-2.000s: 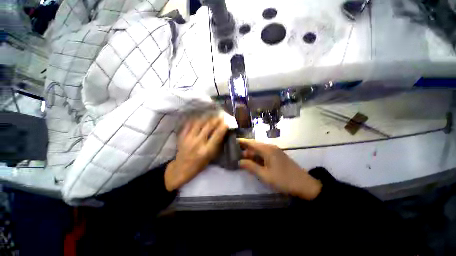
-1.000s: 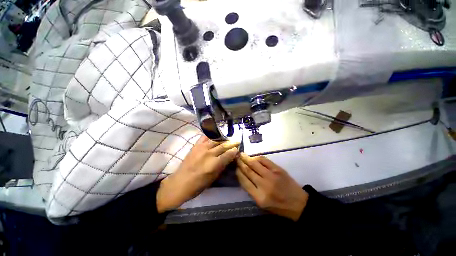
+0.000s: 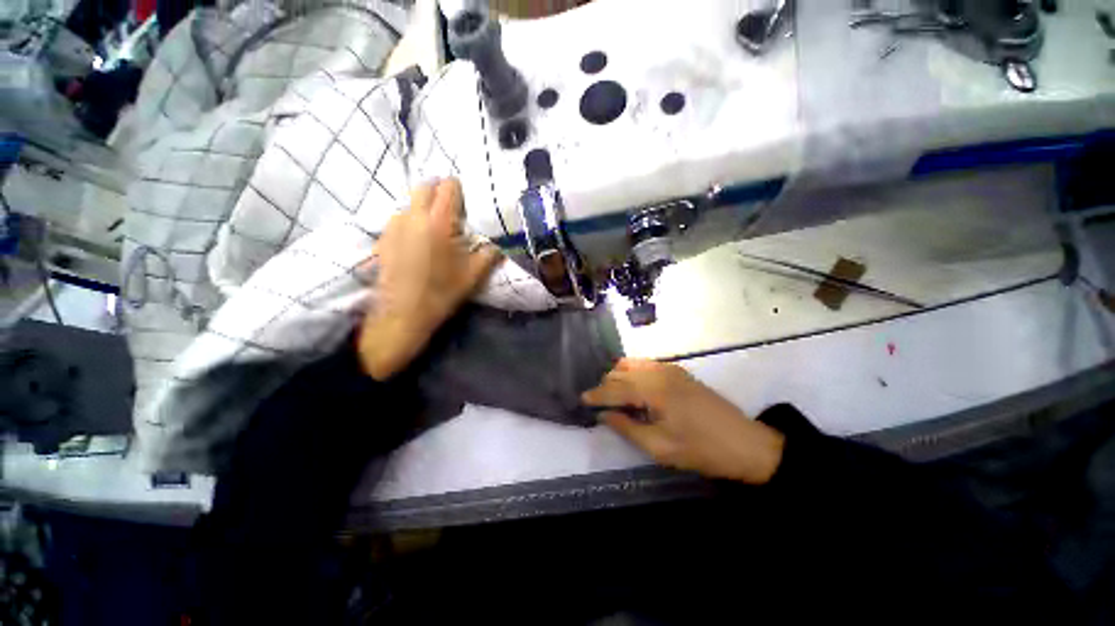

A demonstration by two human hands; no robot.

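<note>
The white quilted lining (image 3: 320, 153) with dark check lines is heaped left of the sewing machine head (image 3: 697, 73). Dark grey shell fabric (image 3: 514, 361) lies flat in front of the needle area, its right end near the presser foot, which is hard to make out. My left hand (image 3: 422, 275) lies on the lining, fingers pointing away from me, at the upper edge of the grey cloth; its fingertips seem to hold a fold of lining. My right hand (image 3: 685, 416) pinches the right edge of the grey cloth between thumb and fingers, just in front of the needle.
Tweezers (image 3: 886, 296) lie on the machine bed across a small brown patch (image 3: 840, 283). The tension assembly (image 3: 652, 232) and shiny take-up lever guard (image 3: 544, 226) are on the machine face. A grey stitched trim (image 3: 587, 486) runs along the table's front edge. A metal piece lies on the head.
My left hand has moved up and left from the needle onto the lining. The grey cloth now shows widely between the hands. My right hand has shifted slightly right and up.
</note>
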